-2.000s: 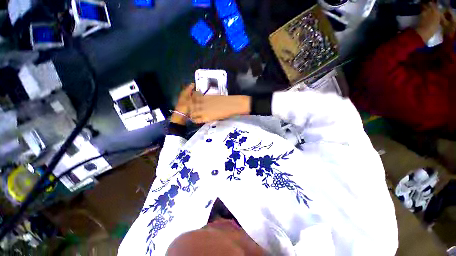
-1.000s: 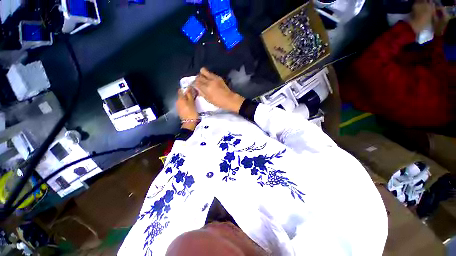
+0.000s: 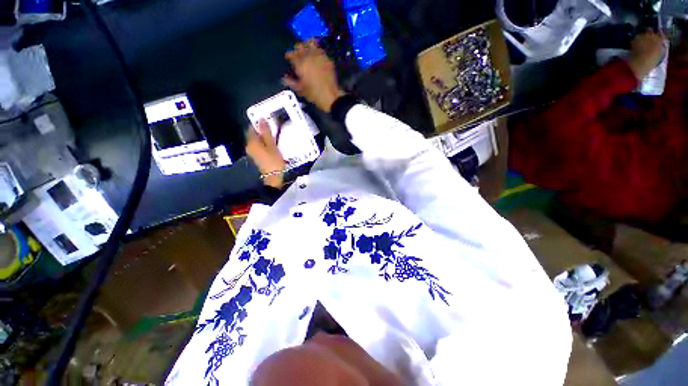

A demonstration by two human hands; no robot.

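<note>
The white housing (image 3: pixel 296 140) lies on the dark bench mat close to my body, its dark rectangular opening showing. My left hand (image 3: pixel 265 154) rests on its left side with fingers on its face and holds it. My right hand (image 3: pixel 313 73) is above the housing's upper right corner, away from it, fingers spread and slightly blurred, with nothing visible in it. Blue packs (image 3: pixel 366 34) lie just beyond my right hand.
A white-and-metal fixture (image 3: pixel 178 134) stands left of the housing. A tan tray of small silvery parts (image 3: pixel 467 79) is at right, with white brackets by it. Instruction sheets (image 3: pixel 69 217) and a hanging black cable (image 3: pixel 142 143) are at left. A person in red (image 3: pixel 596 143) is at far right.
My right hand has left the housing and moved up toward the blue packs. The housing is now uncovered, with my left hand still on it.
</note>
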